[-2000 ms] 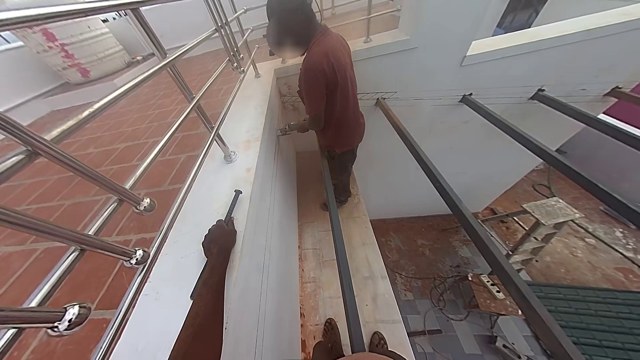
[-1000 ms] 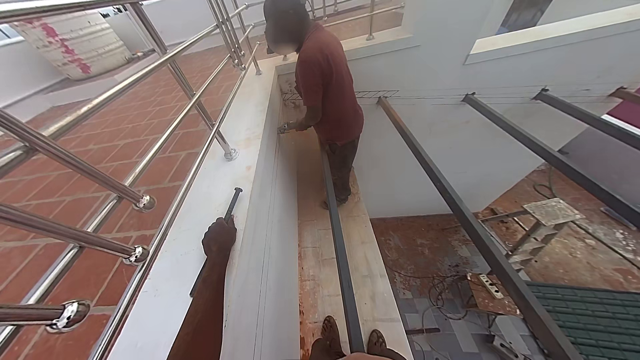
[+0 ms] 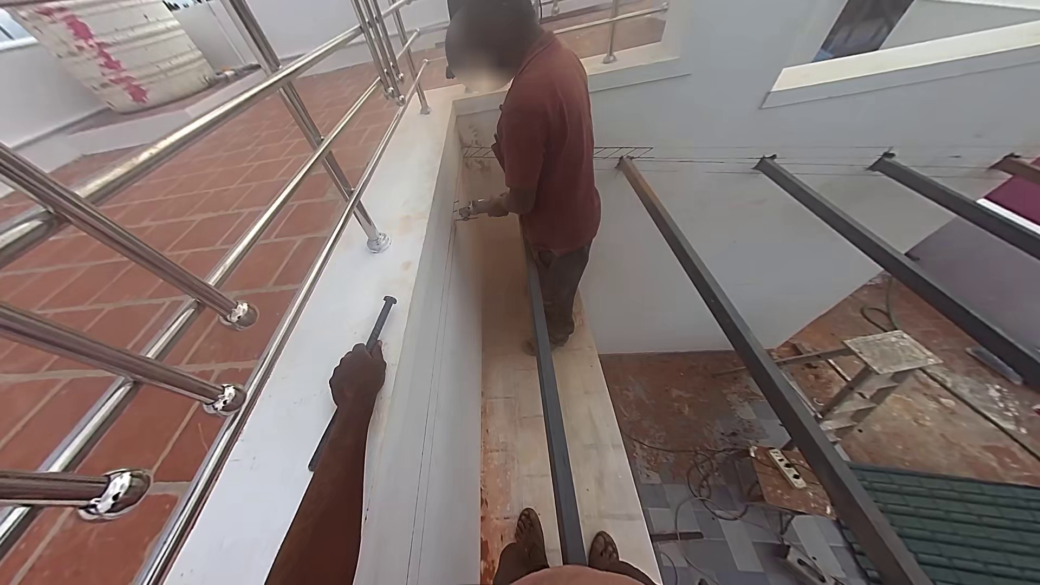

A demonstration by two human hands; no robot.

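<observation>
My left hand (image 3: 357, 376) is closed around a dark metal bar with a flared, flattened head (image 3: 382, 318), resting on the white parapet top (image 3: 313, 357). The bar's lower end shows below my wrist, beside the forearm. My right hand is not in view. A long dark steel beam (image 3: 546, 406) runs between my feet and on toward a person in a maroon shirt (image 3: 556, 146), who stands on the narrow ledge ahead. That person's hands hold a small tool or object against the parapet's inner wall; what it is cannot be told.
Stainless steel railings (image 3: 317, 150) stand along the left. More steel beams (image 3: 723, 309) span the drop at the right. Far below are a stepladder (image 3: 873, 382), a power strip (image 3: 786, 469), loose cables and green corrugated sheets (image 3: 951, 520). My feet are on the ledge (image 3: 512, 431).
</observation>
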